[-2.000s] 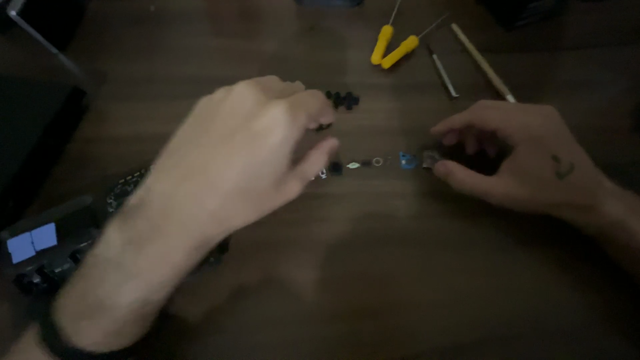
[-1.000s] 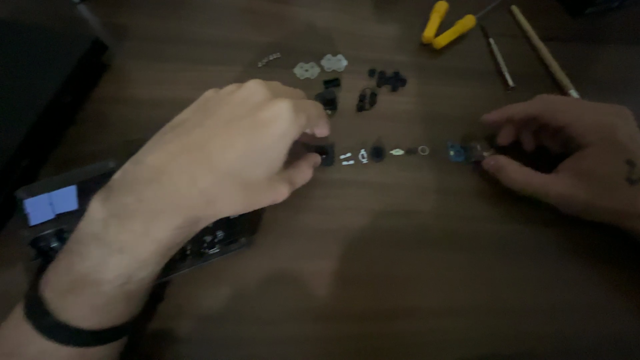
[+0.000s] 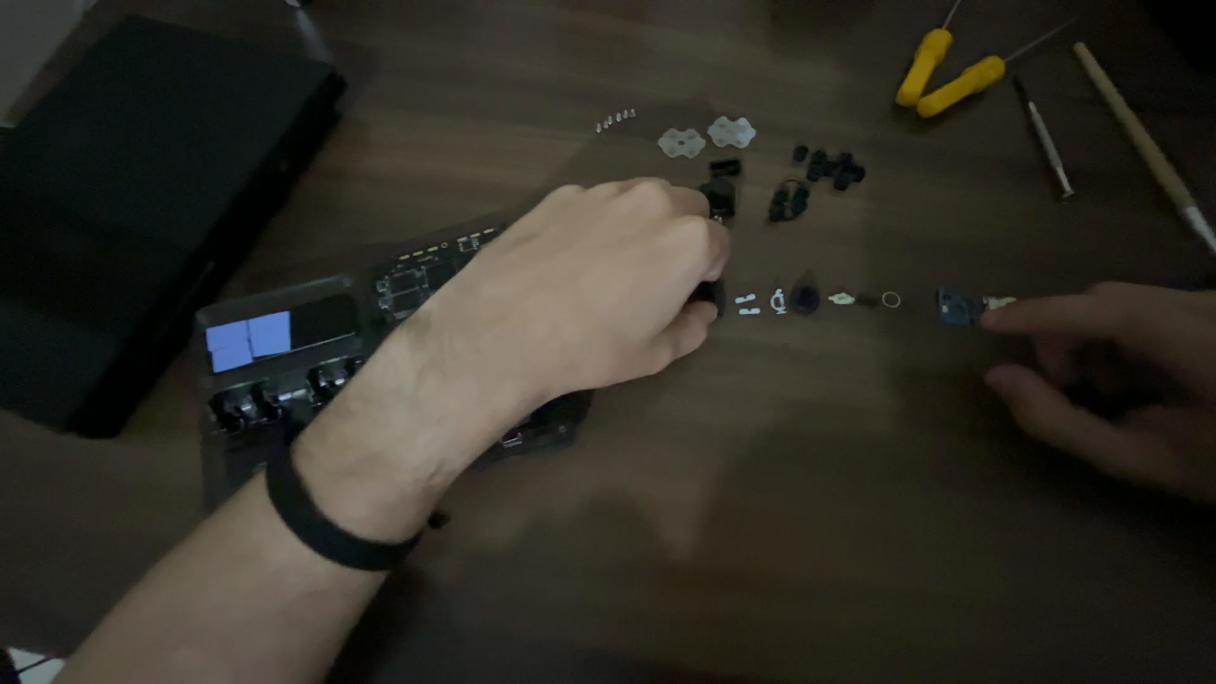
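Observation:
My left hand is at the middle, its thumb and fingertips at a small black part; whether it grips the part is hard to see. A row of tiny parts runs to the right: white pieces, a white bracket, a black round cap, a pale green piece and a thin ring. My right hand has its index fingertip at a small pale metal part beside a blue piece, thumb apart. Beneath my left forearm lies an opened electronic device with a circuit board.
Screws, translucent rubber pads and black buttons lie beyond the row. Yellow-handled picks, a small screwdriver and a wooden-handled tool are at upper right. A black box stands at left.
The right index finger has straightened toward the small pale part, with the thumb lower. The left hand remains near the row's left end. The view has shifted, showing more of the device and box.

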